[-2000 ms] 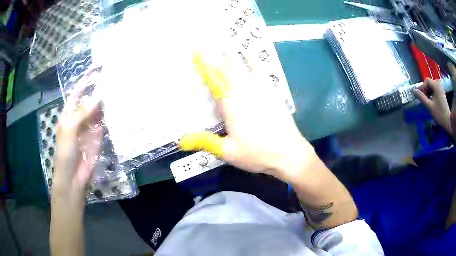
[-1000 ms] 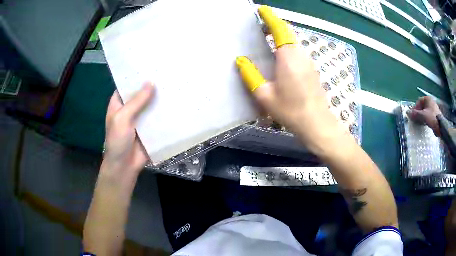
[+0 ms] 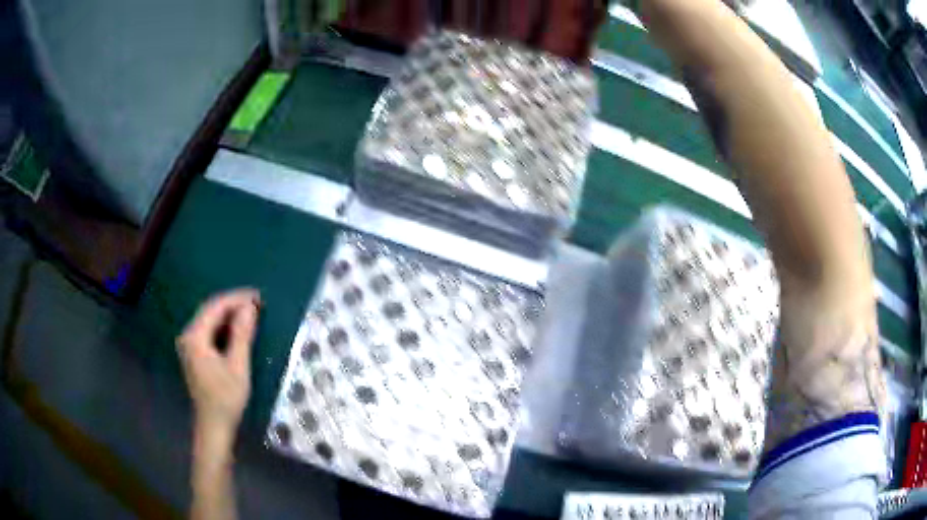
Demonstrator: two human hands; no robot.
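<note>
A blister tray [image 3: 407, 366] with rows of dark discs lies in front of me on the green bench. A thick stack of such trays [image 3: 478, 132] stands behind it, and another tray stack [image 3: 701, 345] stands to its right. My left hand [image 3: 219, 355] is left of the front tray, not touching it, with fingers curled and fingertips close to the thumb; I cannot tell if it pinches something small. My right forearm reaches up over the right stack, and my right hand is beyond the top edge. A white strip board [image 3: 642, 507] is cut off at the bottom edge.
White strips [image 3: 666, 163] run across the green bench mat [image 3: 254, 254]. A green label [image 3: 259, 102] is at the upper left beside a large grey object [image 3: 142, 91]. A blurred dark red object [image 3: 488, 22] is behind the back stack. A red item [image 3: 917, 457] is at the right edge.
The white-topped tray or sheet held in both hands has left view. My left hand has come away from it. My right arm has reached up and out of the frame. The view has shifted.
</note>
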